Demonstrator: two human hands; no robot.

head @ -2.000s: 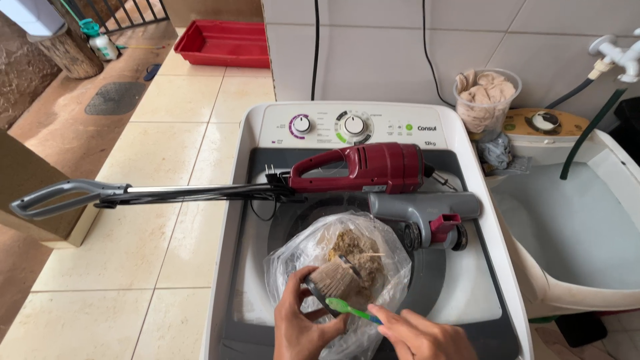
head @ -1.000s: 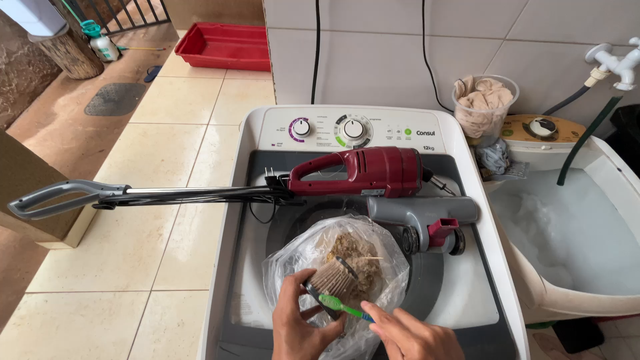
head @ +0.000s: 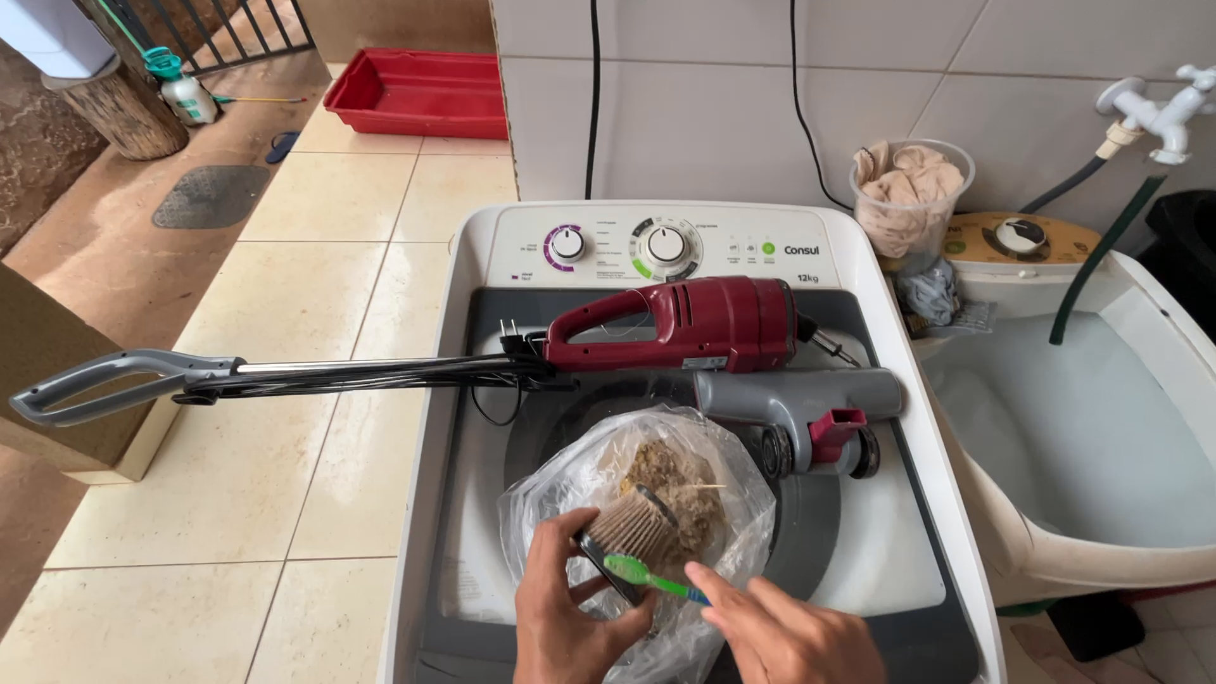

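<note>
My left hand (head: pixel 570 598) grips the dark rim of a dusty pleated vacuum filter (head: pixel 635 524), tilted above an open clear plastic bag (head: pixel 556 475). Inside the bag lies a clump of grey-brown dust and debris (head: pixel 698 494). My right hand (head: pixel 793 632) holds a green and blue toothbrush (head: pixel 655 578), its head close to the filter's rim; whether they touch cannot be told. The bag rests on the lid of a washing machine (head: pixel 893 532). Behind it lie a dark red stick vacuum cleaner body (head: pixel 684 323) with a long grey handle (head: pixel 123 366) and a grey floor nozzle (head: pixel 807 399).
To the right, a washtub (head: pixel 1092 418) holds cloudy water, with a white tap (head: pixel 1159 114) and dark hose above. A clear tub of cloths (head: pixel 912 195) stands behind the machine's right corner. The vacuum handle extends left past the machine. A red tray (head: pixel 418 95) sits on the tiled ledge.
Both hands stay over the bag with the filter and toothbrush still held. The toothbrush has shifted slightly against the filter's rim area. The vacuum parts have not moved.
</note>
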